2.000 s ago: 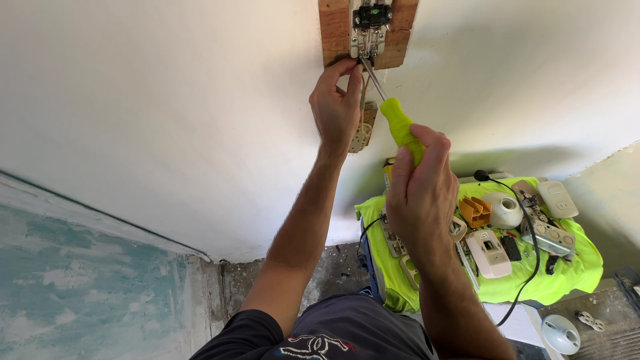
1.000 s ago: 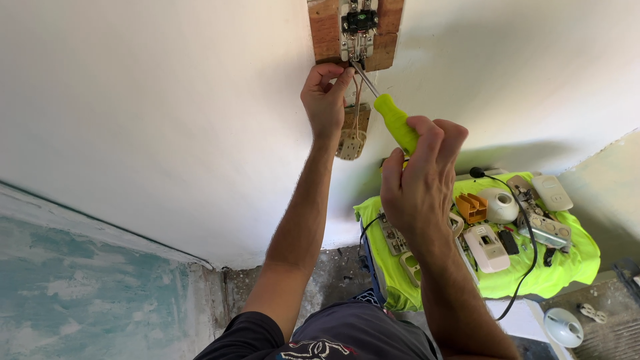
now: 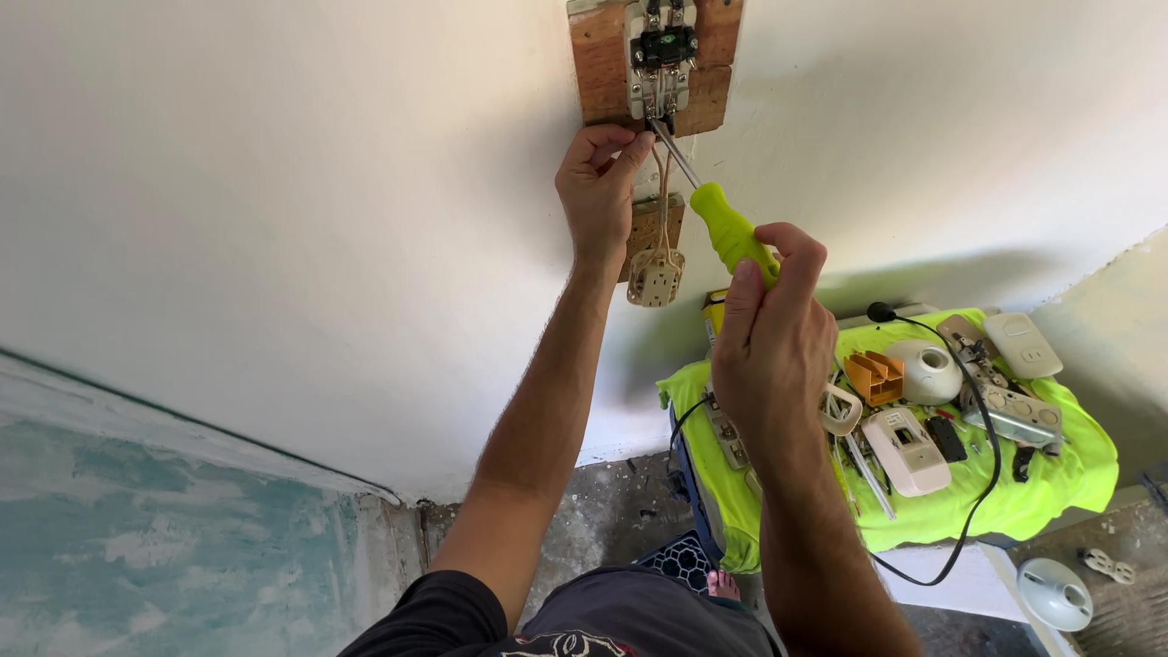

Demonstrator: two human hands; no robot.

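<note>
My right hand (image 3: 776,338) grips the yellow-green handle of a screwdriver (image 3: 725,228). Its metal shaft slants up to the lower end of an electrical switch base (image 3: 659,64) with metal terminals and a black centre part, fixed on a wooden board (image 3: 602,78). Just below that end, my left hand (image 3: 602,178) pinches something small, probably a wire, between thumb and fingertips; the fingers cover it. Light-coloured wires (image 3: 663,187) run down beside this hand to a beige outlet (image 3: 655,278), which hangs in front of a smaller wooden block (image 3: 650,224).
A yellow-green cloth (image 3: 949,538) covers a support at right, bearing a white lamp holder (image 3: 923,370), an orange part (image 3: 874,377), a metal box (image 3: 1013,415), a pale cover plate (image 3: 905,452) and a black cable (image 3: 990,474). Another lamp holder (image 3: 1054,593) lies lower right.
Both hands keep to the lower end of the switch base, the screwdriver still in my right hand. The outlet below is more fully visible. Otherwise little has plainly changed.
</note>
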